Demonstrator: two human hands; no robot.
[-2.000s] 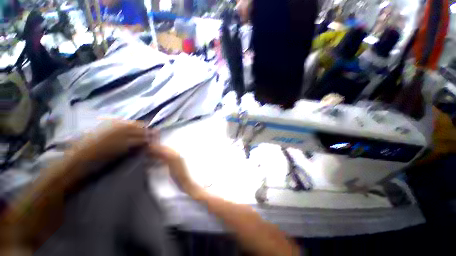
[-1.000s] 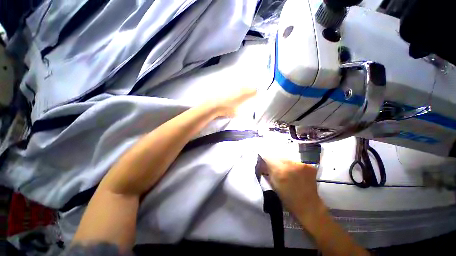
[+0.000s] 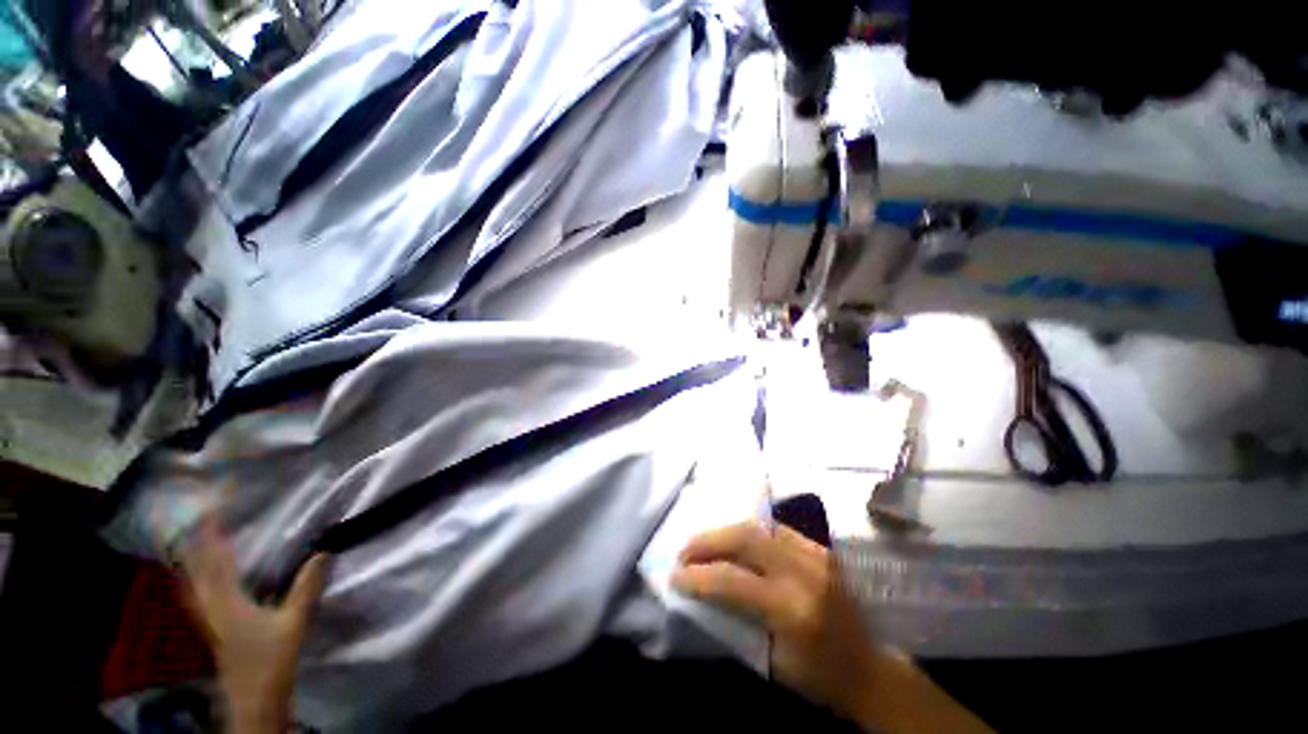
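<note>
A light grey garment panel (image 3: 531, 502) with a black strip (image 3: 545, 436) lies on the table, its upper right part under the needle area (image 3: 768, 333) of the white sewing machine (image 3: 1062, 237). My left hand (image 3: 256, 617) is at the lower left, blurred, fingers apart, over the panel's left part; it holds nothing that I can see. My right hand (image 3: 782, 595) pinches the panel's edge near the table's front, below the needle. A small dark piece (image 3: 803, 519) shows just above my right hand. Glare washes out the cloth at the needle.
Shears (image 3: 1059, 430) and a small metal arm (image 3: 904, 466) lie right of the needle. A heap of grey pieces with black stripes (image 3: 430, 172) is behind and left. A red basket (image 3: 155, 631) is lower left. Another machine (image 3: 79, 273) stands at the far left.
My left hand has moved from beside the needle to the lower left and opened. My right hand has moved down, away from the needle. The view has shifted, showing more on the left.
</note>
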